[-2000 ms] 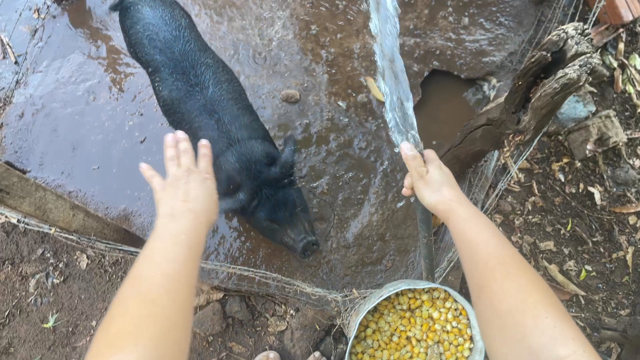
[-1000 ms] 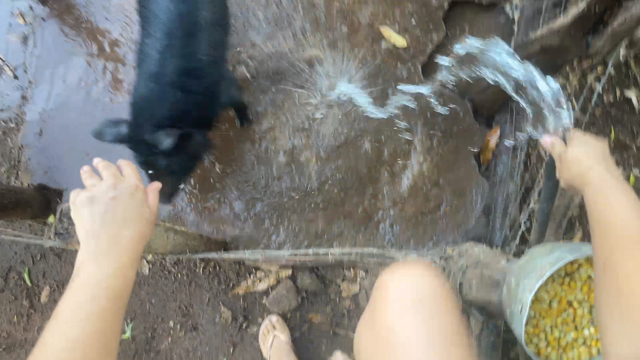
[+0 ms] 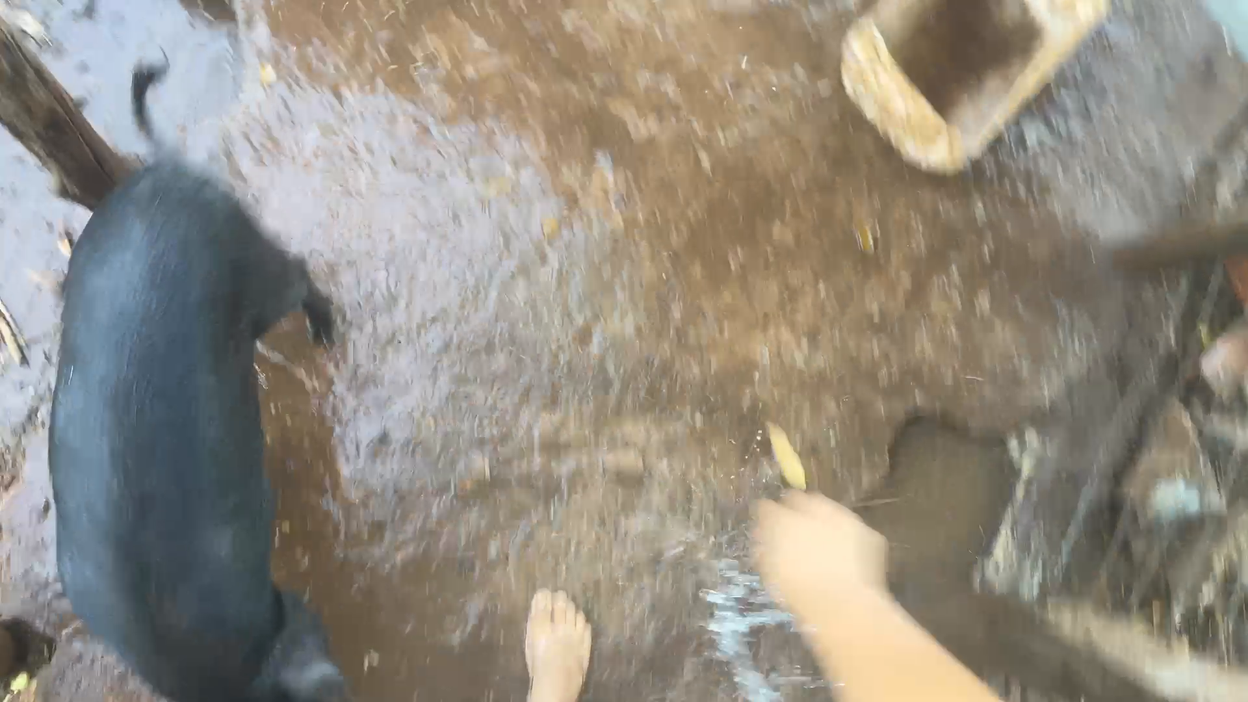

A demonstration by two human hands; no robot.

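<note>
My right hand (image 3: 819, 546) is blurred at the lower right, its fingers curled; a hose end is not plainly visible in it. A stream of water (image 3: 736, 624) falls just to its left. A yellow leaf (image 3: 786, 456) shows right above its fingers. My left hand is out of view. A black pig (image 3: 166, 419) stands at the left with its tail towards the top and its head at the bottom edge. My bare foot (image 3: 558, 643) is on the wet ground at the bottom middle.
Wet, muddy ground (image 3: 604, 292) spans the pen. A trough (image 3: 902, 97) sits at the upper right. A water-filled hollow (image 3: 941, 497) lies right of my hand. A wooden post (image 3: 58, 127) is behind the pig; branches and wire run along the right side.
The view has shifted, with the trough now in it. My left hand and the bucket of corn kernels have left view. My bare foot now stands on the wet ground inside the pen.
</note>
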